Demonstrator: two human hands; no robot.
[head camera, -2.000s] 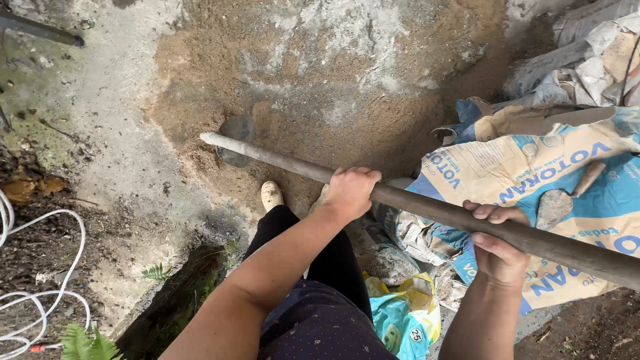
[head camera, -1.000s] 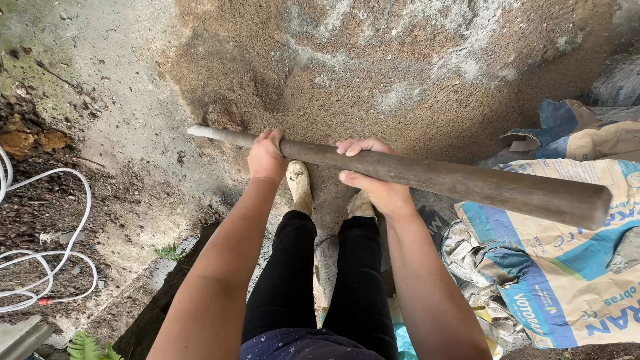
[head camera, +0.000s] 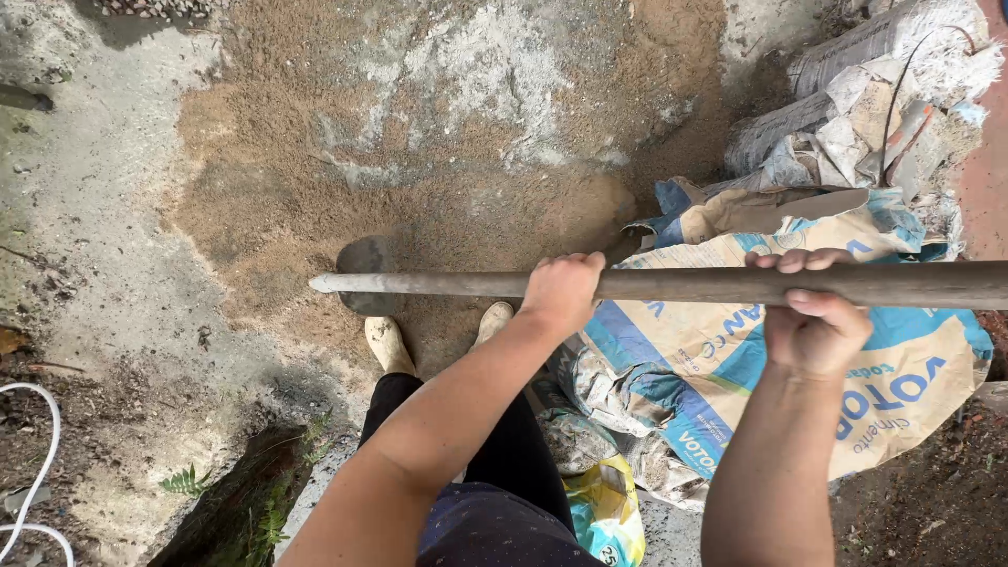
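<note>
A long wooden tool handle (head camera: 677, 285) runs level across the view, its pale tapered end at the left and its near end past the right edge. A dark rounded metal blade (head camera: 367, 276) shows under the left end, over sandy mix (head camera: 268, 197); how it joins the handle is hard to see. My left hand (head camera: 563, 290) is closed around the middle of the handle. Farther right, my right hand (head camera: 815, 311) grips it with fingers above and thumb below. Grey-white powder (head camera: 488, 79) lies among the brown sand in front of my boots.
An opened Votoran cement bag (head camera: 890, 394) lies at the right, with crumpled sacks (head camera: 843, 118) beyond it. A yellow and teal bag (head camera: 618, 504) is near my legs. At the lower left are a white hose (head camera: 49, 449) and a dark gap (head camera: 244, 488) in the ground.
Both hands have moved right with the handle since one second ago. They are farther apart, and the blade shows again, as it did two seconds ago.
</note>
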